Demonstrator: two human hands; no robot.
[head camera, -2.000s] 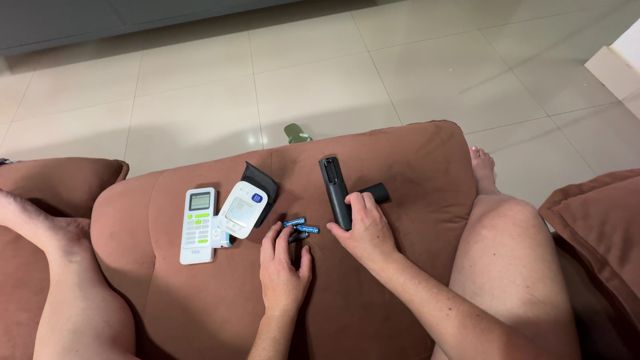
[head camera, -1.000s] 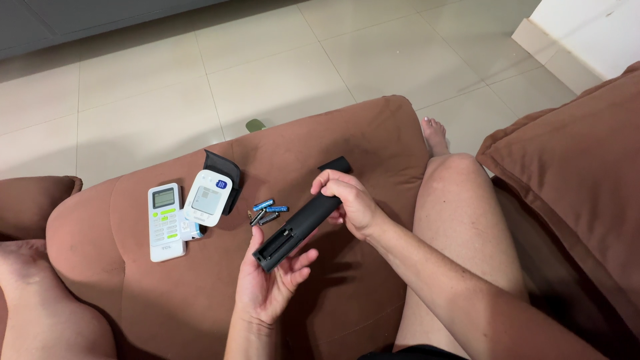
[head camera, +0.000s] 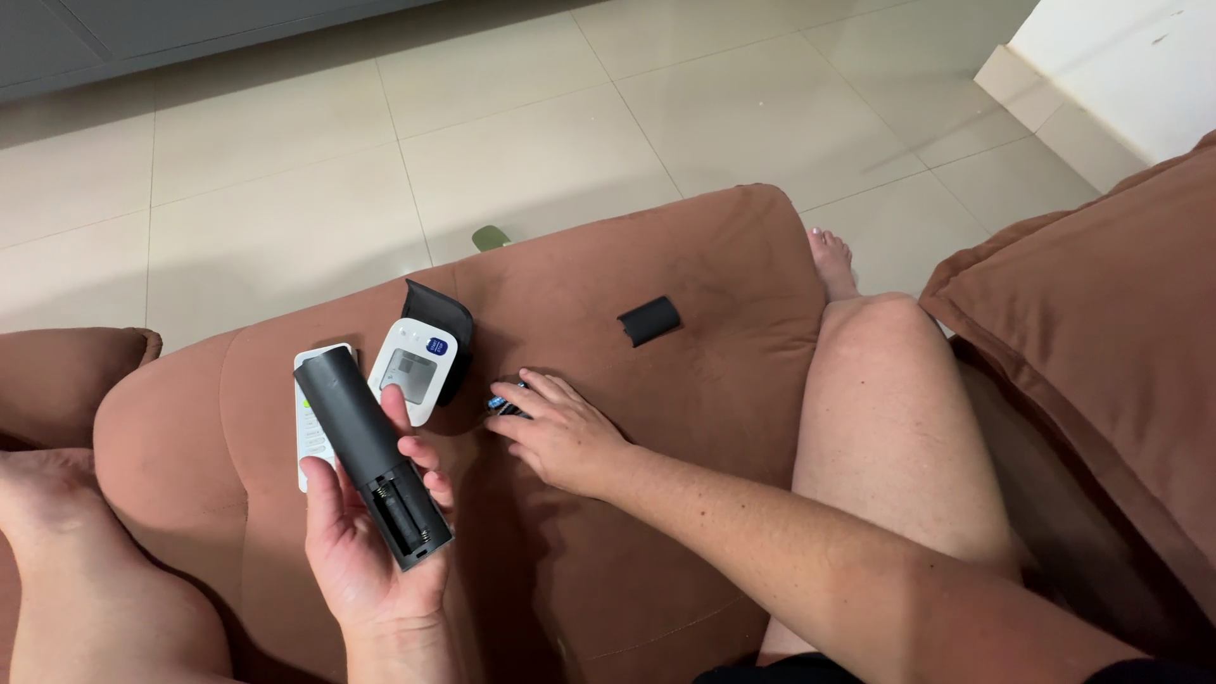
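My left hand (head camera: 375, 532) holds a black remote control (head camera: 366, 437), its open battery compartment facing up with metal springs visible. The compartment looks empty. My right hand (head camera: 565, 432) reaches down over several blue-and-black batteries (head camera: 505, 403) on the brown cushion; the fingers partly cover them, and whether they grip one is unclear. Beyond this hand, a black battery cover (head camera: 650, 321) lies apart on the cushion. A white blood pressure monitor (head camera: 414, 369) with a black cuff (head camera: 446, 318) sits left of the batteries. Behind the black remote, a white remote control (head camera: 313, 427) is partly hidden.
The brown upholstered seat (head camera: 570, 285) bears all these items. My bent legs flank it, with a brown cushion (head camera: 1092, 266) at right and another (head camera: 71, 385) at left. Beyond lie a tiled floor (head camera: 494, 114), a green object (head camera: 490, 237) and a grey cabinet (head camera: 209, 28).
My left hand has taken the black remote leftward, over the white remote. My right hand has let go of the black remote and moved to the batteries.
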